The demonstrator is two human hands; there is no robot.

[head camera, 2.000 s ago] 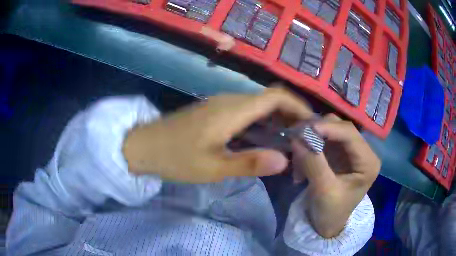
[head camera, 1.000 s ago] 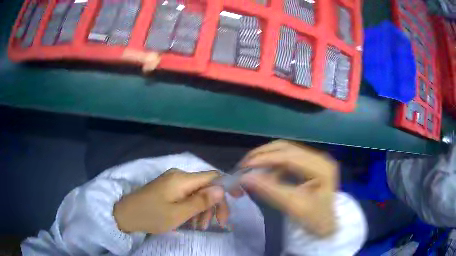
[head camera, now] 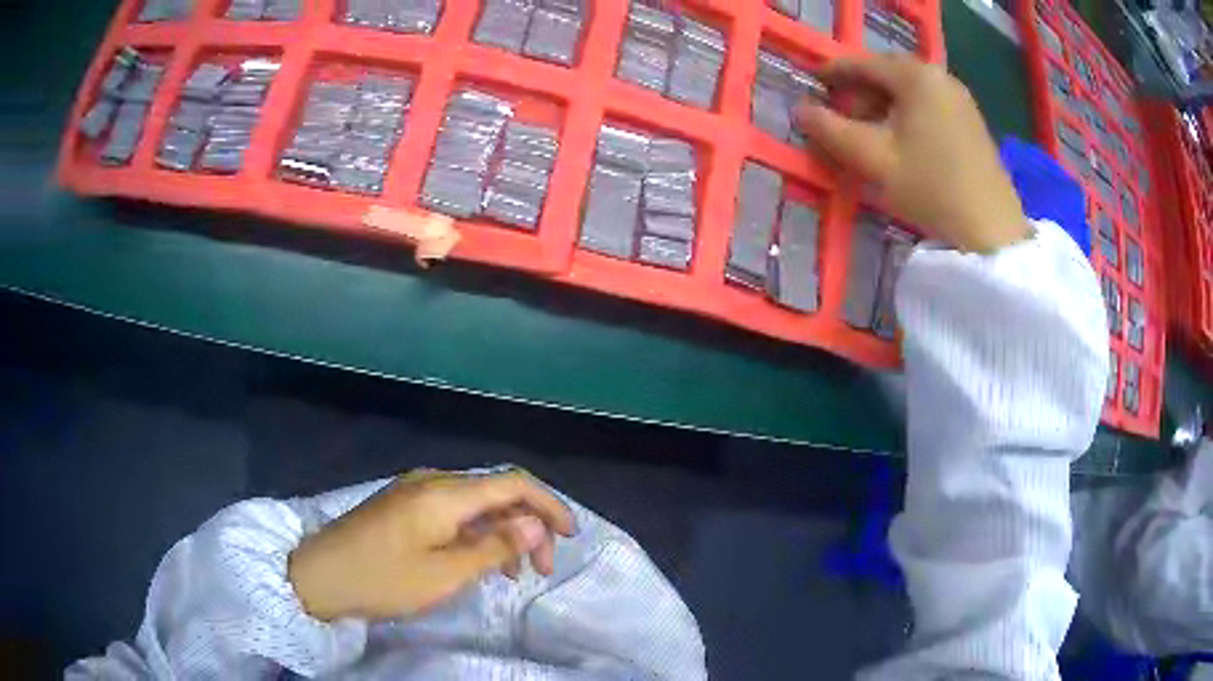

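Note:
The red-orange compartment tray (head camera: pixel 569 146) lies across the top of the view, its pockets filled with grey strip bundles (head camera: pixel 612 200), mostly two side by side. My right hand (head camera: pixel 911 146) reaches over the tray's right part. Its thumb and fingertips are at a pocket with grey pieces; whether they grip one is hidden. My left hand (head camera: pixel 426 545) is above my lap, palm inward, with loosely bent fingers and nothing visible in it.
The tray lies on the green bench (head camera: pixel 399 333), with a beige tab (head camera: pixel 432 237) on its near edge. A blue bin (head camera: pixel 1051 193) is partly hidden behind my right wrist. Neighbouring red-orange trays (head camera: pixel 1155 339) stand at the right. Another person's sleeve (head camera: pixel 1164 565) is at lower right.
My hands have parted. My right hand has moved up and right from the grey piece above my lap to the tray. My left hand has moved slightly left, and no grey piece shows in it now.

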